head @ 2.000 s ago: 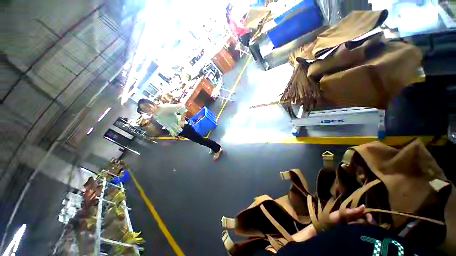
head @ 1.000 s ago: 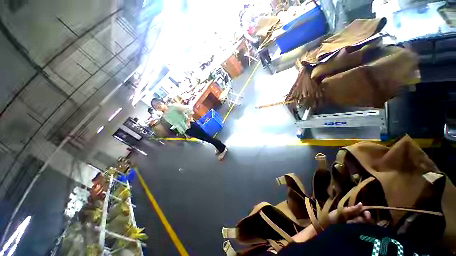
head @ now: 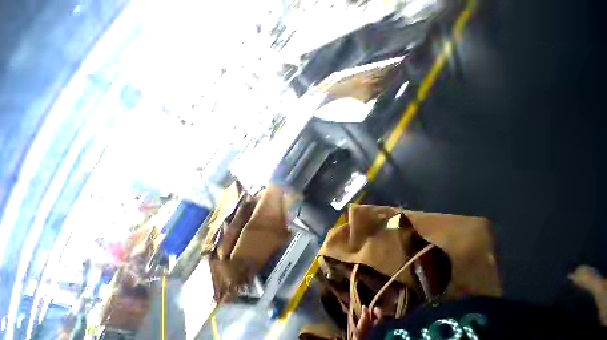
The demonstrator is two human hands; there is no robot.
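Several floppy tan-brown bag bodies (head: 459, 249) hang over my left arm at the lower right, with thin tan straps (head: 354, 292) looping down. My left hand (head: 367, 320) shows at the bottom edge, its fingers closed around straps. The bags and the picture's edge hide the rest of it. A blurred, bare-skinned shape at the right edge appears to be my right hand (head: 590, 280); it is cut off, apart from the bags, and its fingers are unclear.
More brown bags (head: 263, 222) lie heaped on a pale-framed stand (head: 287, 265) beyond a yellow floor line (head: 416, 99). A blue bin (head: 183, 224) stands farther back. Dark floor spans the right side. The workshop background is blurred and overexposed.
The view has swung, moving the stand and blue bin leftward and down. The person and rack have left view. The carried bags appear farther left, and the right-edge skin shape has appeared.
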